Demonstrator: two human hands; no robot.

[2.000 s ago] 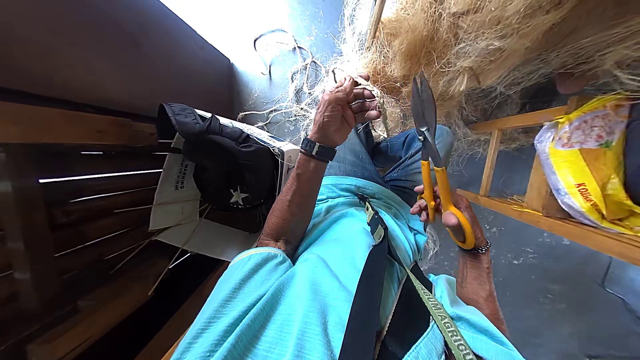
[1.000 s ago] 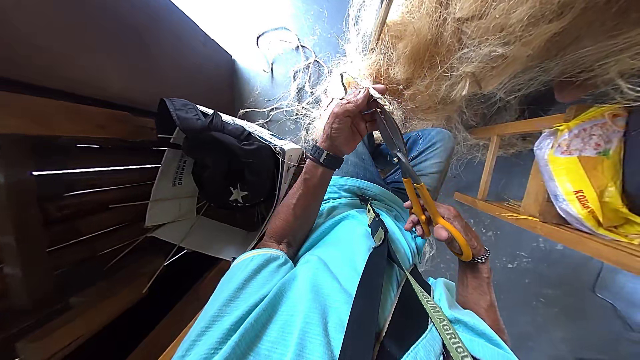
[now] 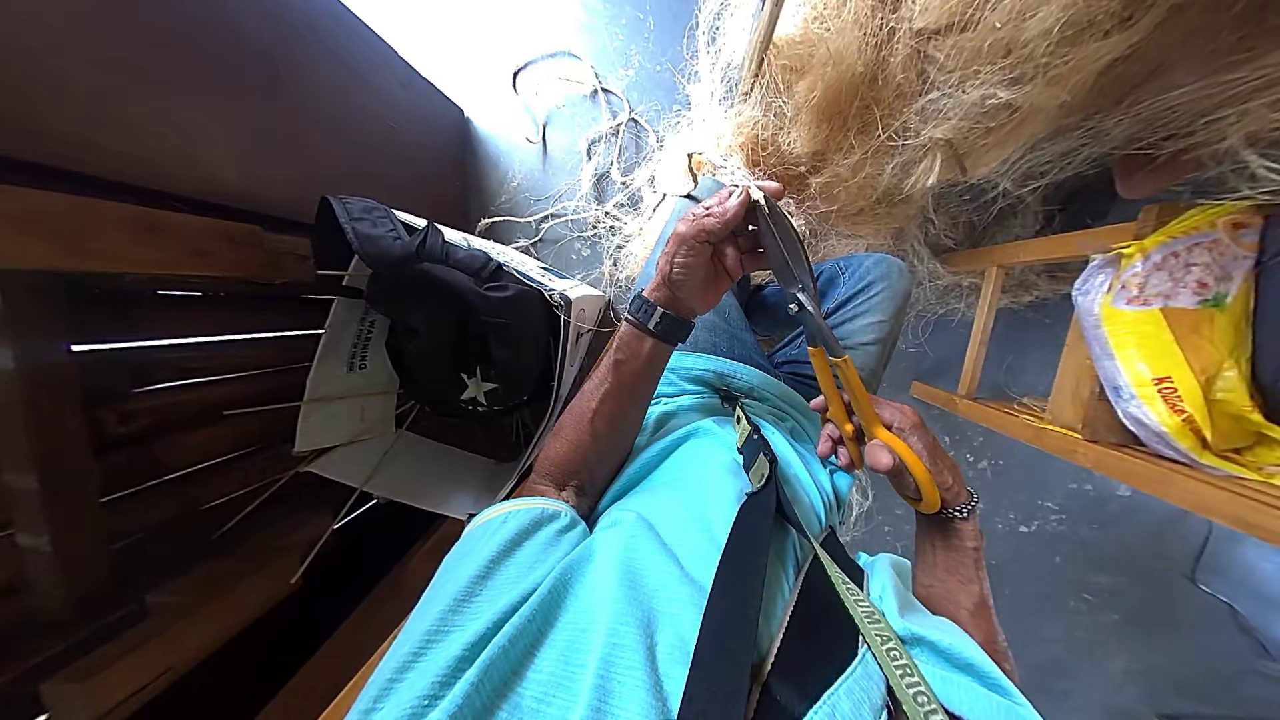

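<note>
My right hand grips the yellow handles of large scissors, whose metal blades point up and to the left. The blade tips reach the fingertips of my left hand, which pinches a small pale bit of fibre; its exact shape is too small to tell. A large mass of tan plant fibre spreads beyond both hands, its loose strands close to my left fingers. The blades look nearly closed together.
At left, an open cardboard box holds thin sticks, with a black cap on it. A wooden frame bearing a yellow plastic sack stands at right. Pale cords lie on the floor.
The scissors, held upright and apart from my left hand two seconds ago, have tilted and moved left, so their blades now meet my left fingertips.
</note>
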